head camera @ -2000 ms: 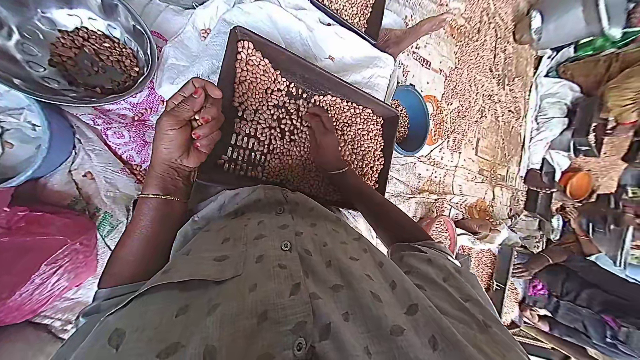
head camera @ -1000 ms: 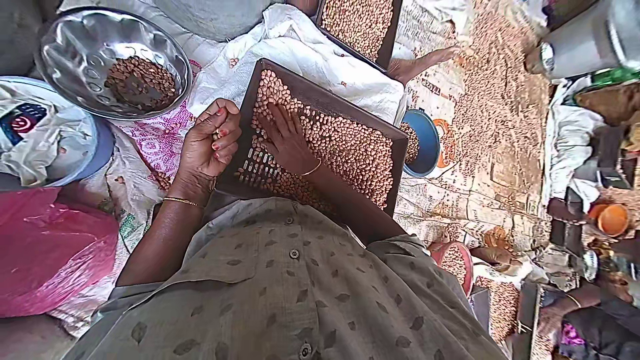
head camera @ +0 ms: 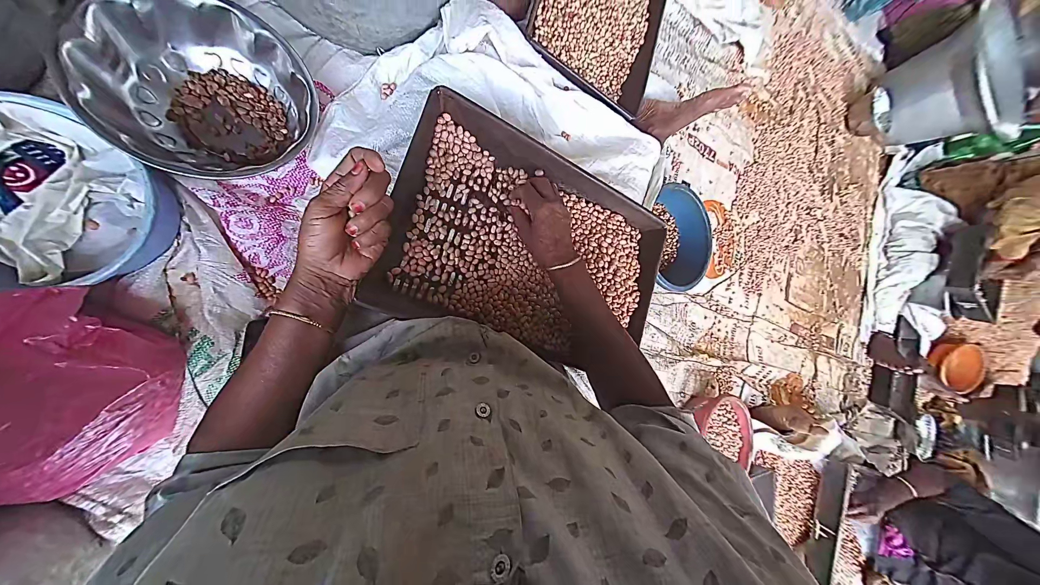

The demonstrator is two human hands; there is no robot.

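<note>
A dark rectangular tray with a slotted bottom lies tilted at my lap, covered with pinkish shelled peanuts. My right hand rests among the peanuts near the tray's middle, fingers bent down; whether it pinches a nut cannot be seen. My left hand is raised at the tray's left edge, palm up, its fingers curled in; anything inside them is hidden. Slots show through the thinner layer of nuts at the tray's left side.
A steel bowl with darker nuts stands upper left, above a blue tub and pink plastic bag. A second tray of nuts, a person's bare foot and a blue bowl lie beyond. Other people's hands work at the right.
My right hand has moved from the tray's left part to its middle since a second ago, and its spread fingers have bent. My left hand stays curled beside the tray.
</note>
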